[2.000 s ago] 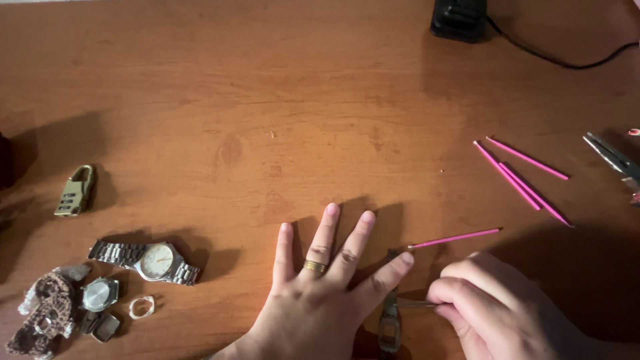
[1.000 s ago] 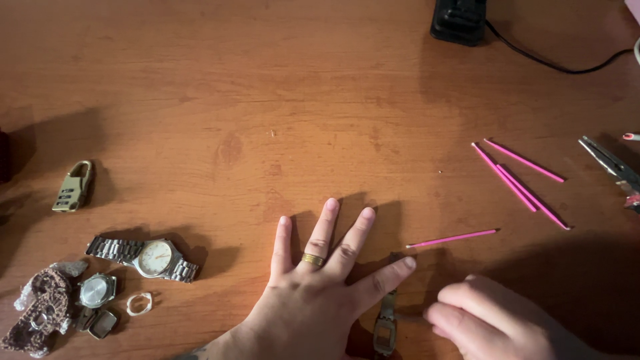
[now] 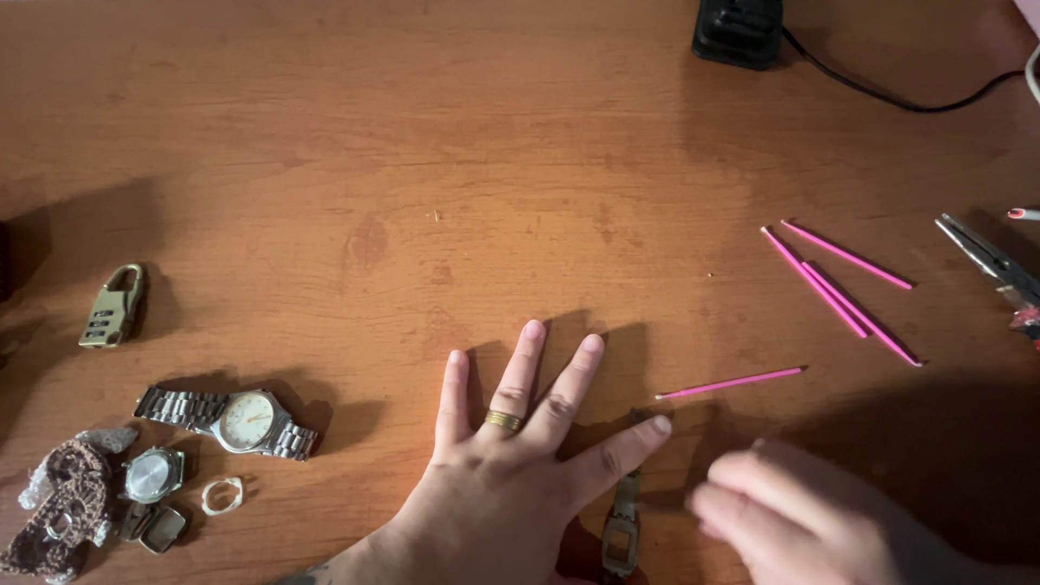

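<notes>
My left hand [image 3: 520, 463], with a gold-coloured ring on one finger, lies spread on the wooden table. Its index finger crosses a metal watch band with an empty square frame [image 3: 621, 544], pressing on or resting over it. Just right of the band is my right hand [image 3: 796, 512], blurred, its thumb and fingers close together; whether something thin is between them cannot be told. A pink micro-applicator stick [image 3: 731, 383] lies above, near the left index fingertip.
Several pink sticks [image 3: 845, 284] and pliers [image 3: 991, 260] lie right. A black device [image 3: 738, 32] with a cable stands at the top. At left are a combination padlock [image 3: 112, 309], wristwatch [image 3: 247, 421], watch case [image 3: 154, 474], pale ring-shaped part [image 3: 222, 496] and brown crocheted piece [image 3: 69, 504].
Two seconds ago my right fingers held a thin tool against the watch band; now they are a little apart from it. My left hand has stayed spread in place.
</notes>
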